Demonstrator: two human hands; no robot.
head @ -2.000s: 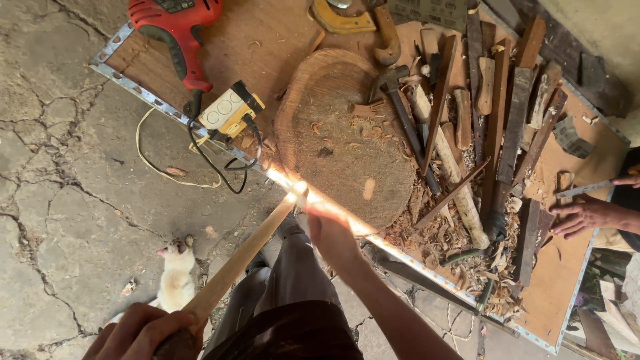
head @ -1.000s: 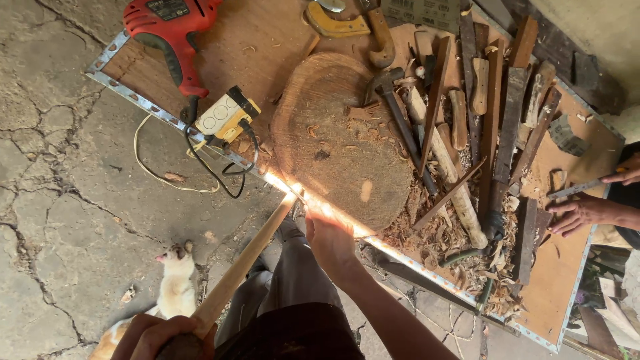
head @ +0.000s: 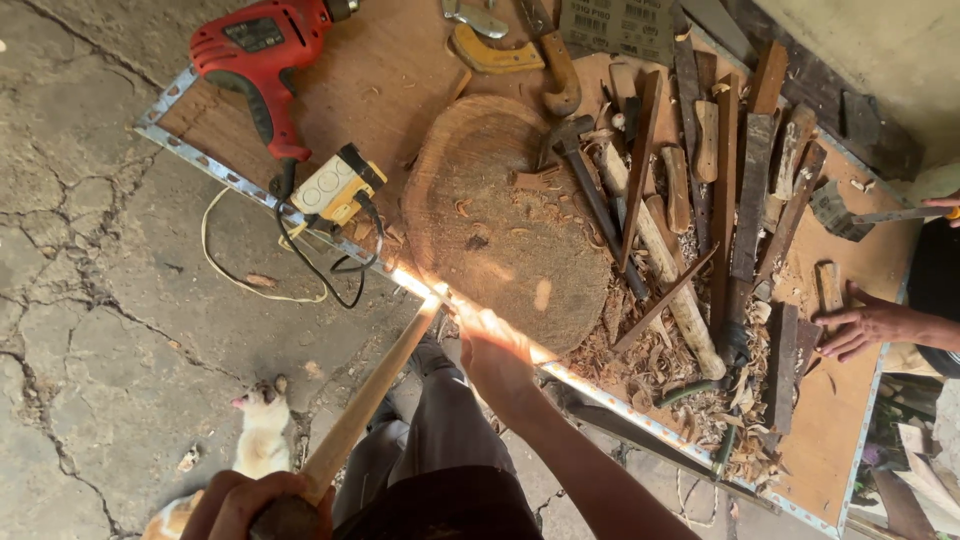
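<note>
My left hand (head: 259, 502), at the bottom, is closed around the near, dark end of a long pale wooden sheath or stick (head: 375, 382). It slants up to the sunlit edge of the bench beside the round wood block (head: 510, 225). My right hand (head: 491, 352) lies at that edge by the stick's far end; its fingers are bent around something small and thin, washed out by glare. I cannot tell what that is. Wood shavings (head: 622, 330) lie right of the block. A hammer (head: 592, 187) rests across the block's right side.
A red power drill (head: 262, 67) and a socket box (head: 337, 184) with cables lie at left. Wood pieces (head: 724, 202) and handle blanks crowd the right. A co-worker's hand (head: 862, 322) touches a wooden piece at the far right. A cat (head: 262, 427) is on the cracked floor.
The co-worker's two hands have moved apart; the upper one with the thin tool is farther to the right. The cat's head has shifted slightly. My hands stay in nearly the same place.
</note>
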